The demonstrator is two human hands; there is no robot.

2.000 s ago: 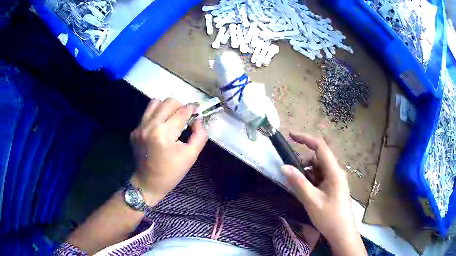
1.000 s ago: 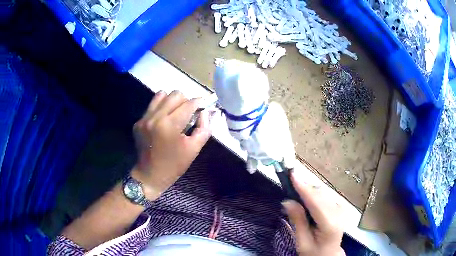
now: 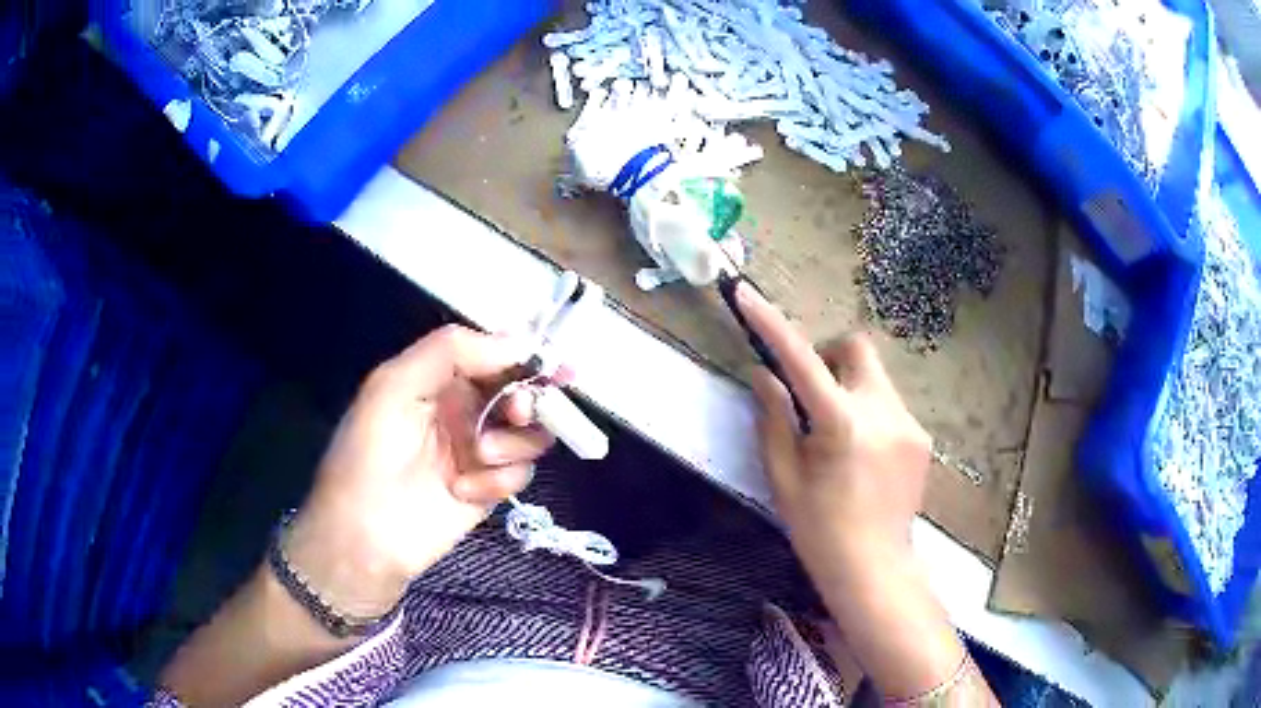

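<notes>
My left hand holds a small white plastic part between thumb and fingers, in front of the bench's white edge. Another white piece stands up beyond the fingertips. A thin white cord hangs below the hand in a small coil. My right hand grips the black handle of the padded hammer. Its head, wrapped in white cloth with a blue band and a green patch, is over the cardboard by the heap of white strips.
A pile of tiny dark metal pieces lies on the cardboard mat. A blue tray is at upper left. More blue trays with white parts line the right side. Stacked blue trays stand at left.
The hammer head has moved up and away from my left hand onto the cardboard, with my right hand higher. My left hand has turned, bringing the white part and hanging cord into view.
</notes>
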